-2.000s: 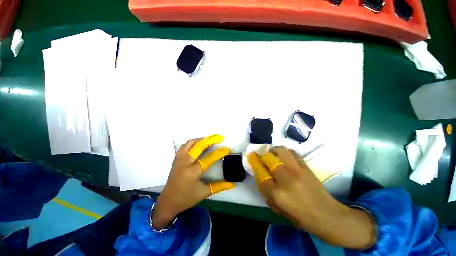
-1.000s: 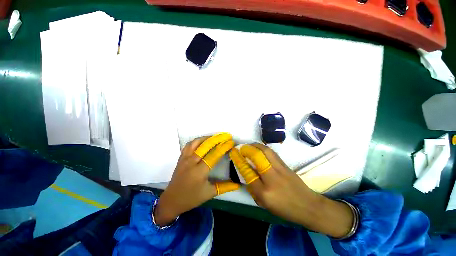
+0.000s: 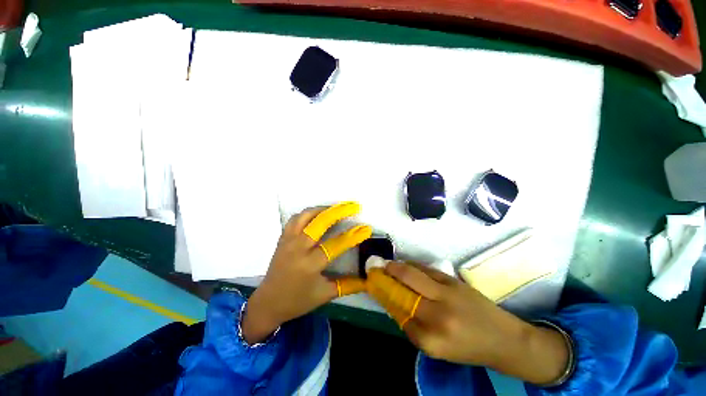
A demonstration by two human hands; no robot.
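A black smartwatch head (image 3: 377, 249) lies on the white foam mat (image 3: 480, 100) near its front edge. My left hand (image 3: 304, 251), with yellow finger cots, holds its left side between fingers and thumb. My right hand (image 3: 433, 309), also with yellow finger cots, pinches a small white wipe (image 3: 375, 263) against the lower part of its face. Another watch head (image 3: 425, 195) lies just behind to the right, and one with bright streaks on its face (image 3: 491, 196) lies beside that. A further watch head (image 3: 314, 72) lies at the back of the mat.
White sheets (image 3: 108, 131) are layered on the left. A pale-yellow pad (image 3: 507, 271) lies right of my right hand. An orange-red tray (image 3: 526, 23) with watch heads stands at the back. Crumpled wipes (image 3: 675, 255) and a grey-white block (image 3: 687, 172) are at the right.
My right hand has moved down and right over the watch head, with its fingers curled lower, so more of the black face shows. My left hand has barely moved. The view has shifted slightly.
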